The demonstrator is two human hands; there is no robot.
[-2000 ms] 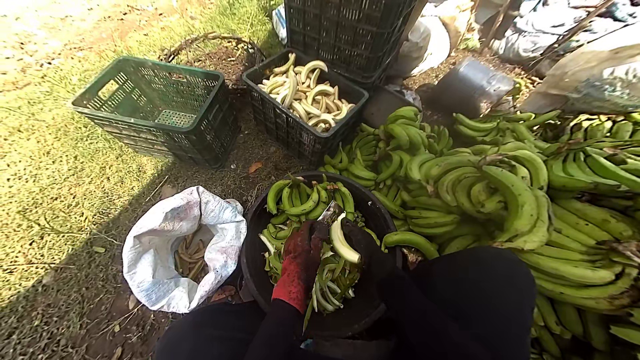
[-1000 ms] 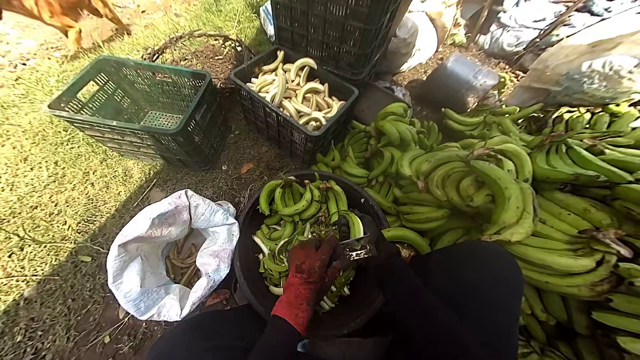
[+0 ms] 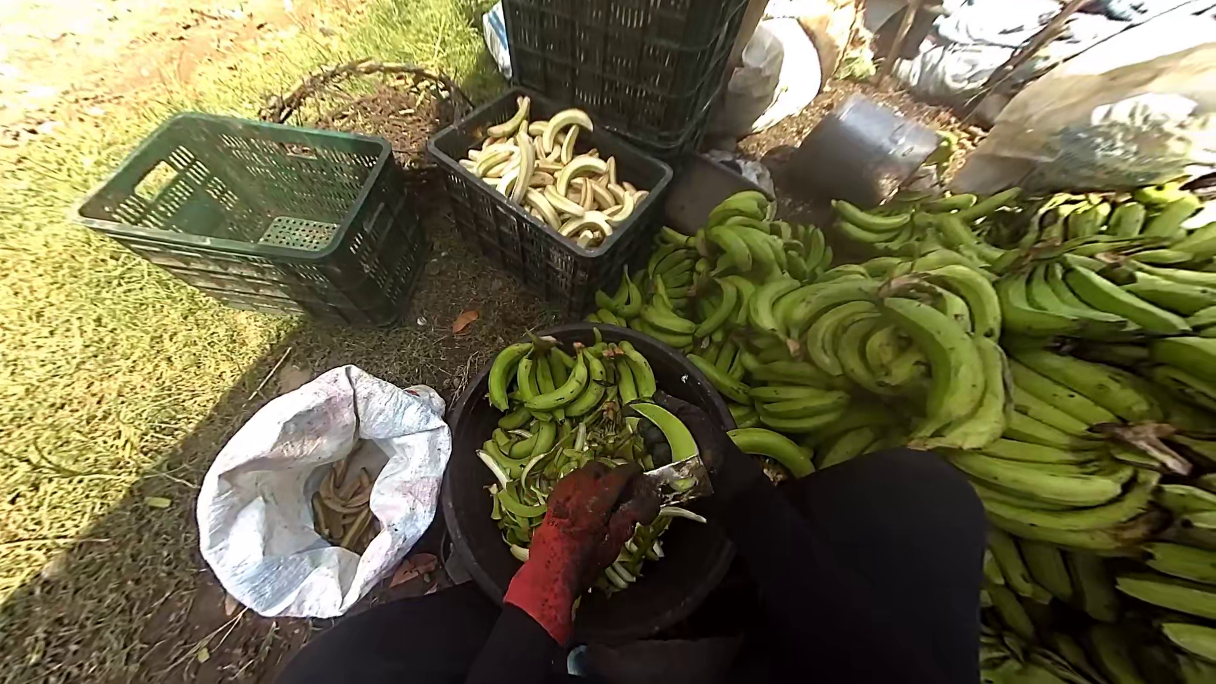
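My left hand (image 3: 584, 522), in a red glove with dark stains, is closed around a broad metal blade tool (image 3: 682, 478), whose handle it hides. A single green banana or plantain (image 3: 668, 429) is gripped by my right hand (image 3: 689, 432), in a black glove, and the blade lies against its lower end. Both hands are over a round black tub (image 3: 470, 494), which holds green peels (image 3: 522, 499) and, at its far side, a bunch of unpeeled green fruit (image 3: 560, 380).
Left of the tub stands a white woven sack (image 3: 256, 503) with peels or scraps inside. Beyond are a green plastic crate (image 3: 285, 252) and a black crate (image 3: 560, 275) of peeled fruit (image 3: 560, 180). Heaped green bunches (image 3: 883, 351) fill the right side.
The peeled pale fruit seen in my right hand two seconds ago is no longer there; a green one is in it now. The animal at the top left one second ago is out of view.
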